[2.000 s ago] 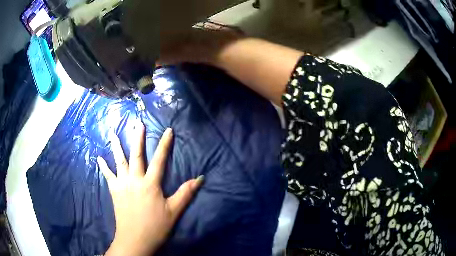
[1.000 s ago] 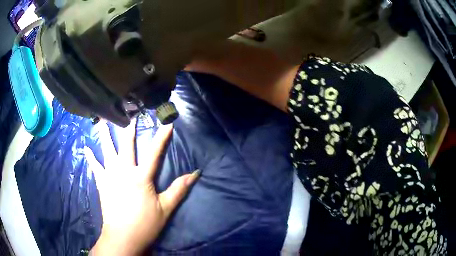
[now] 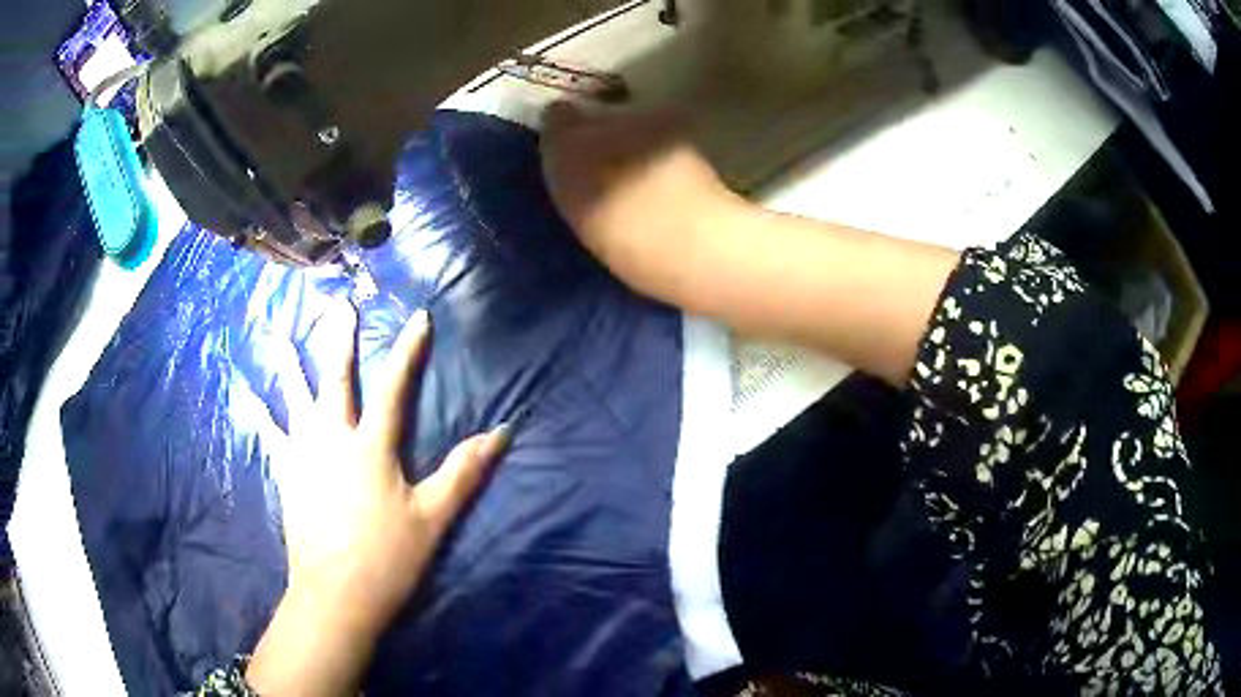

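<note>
The navy garment panel [image 3: 572,463] lies over the machine bed and tabletop, crinkled and glaring bright near the needle area. A white strip [image 3: 700,504] shows along its right edge. My left hand [image 3: 357,477] lies flat on the panel with fingers spread, fingertips just below the presser foot [image 3: 362,282]. My right hand [image 3: 619,177] is at the panel's upper right edge, behind the machine head; it is blurred and its fingers are partly hidden, so its grip cannot be told. The sewing machine head [image 3: 259,130] is above the panel.
Thread snips [image 3: 565,76] lie on the machine bed behind my right hand. A turquoise oval object [image 3: 112,184] and a lit phone [image 3: 93,52] are at upper left. Dark cloth [image 3: 1136,95] is at upper right. A wooden-edged bin [image 3: 1187,306] is at the right.
My right hand and sleeve have moved right, uncovering printed white tabletop. The panel's right edge has shifted left, showing more white strip. My left hand stays spread on the panel.
</note>
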